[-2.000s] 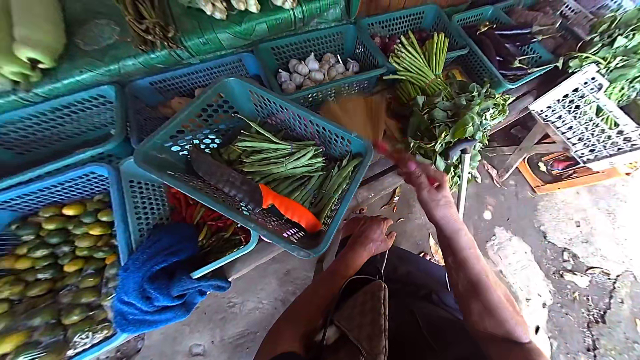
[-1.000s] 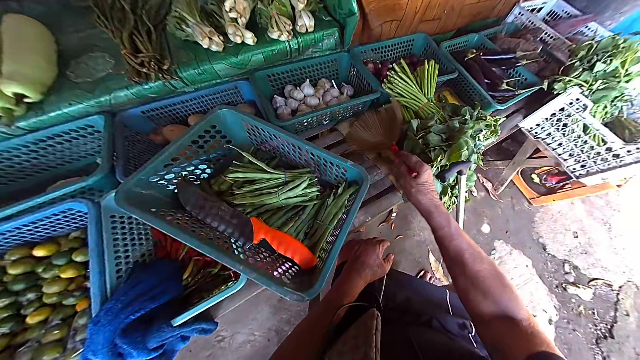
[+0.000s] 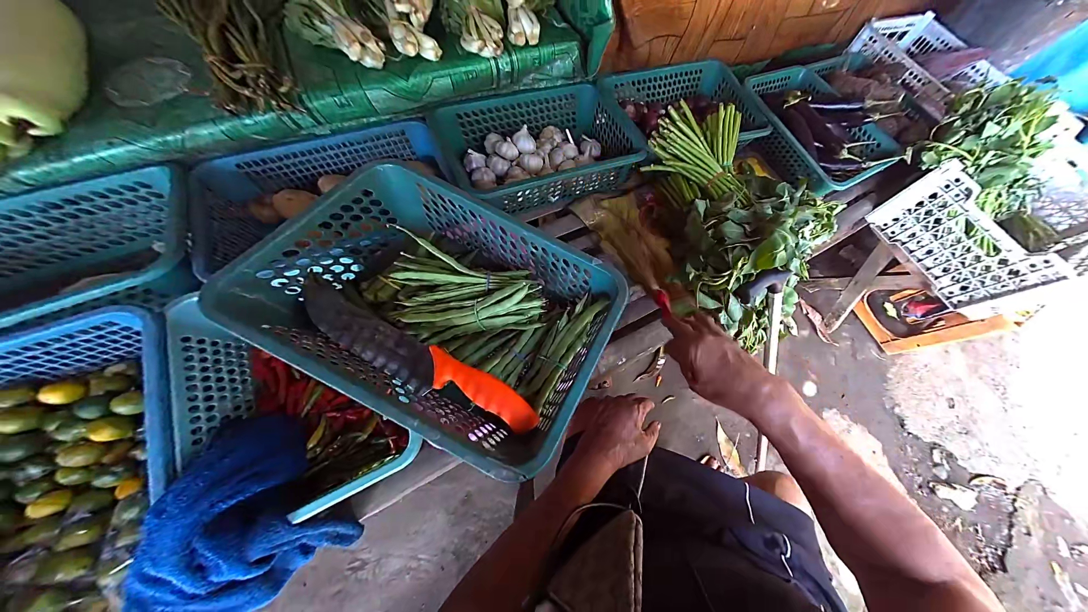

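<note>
My right hand is closed on the red handle of a small fan-shaped brush, its blurred bristles over the wooden slats left of the leafy greens. Near my lap my left hand rests with fingers curled, beside the corner of a tilted teal plastic basket; whether it touches the basket I cannot tell. That basket holds bundles of green beans and a large knife with an orange handle and a dark, broad blade.
A basket of garlic, one of eggplants and a white crate stand beyond. At left are a blue towel, red chillies and a crate of small green and yellow fruits. A cane-like stick leans by the greens.
The brush has moved about over the slats beside the greens, still in my right hand. My left hand has stayed near my lap. The view has shifted slightly.
</note>
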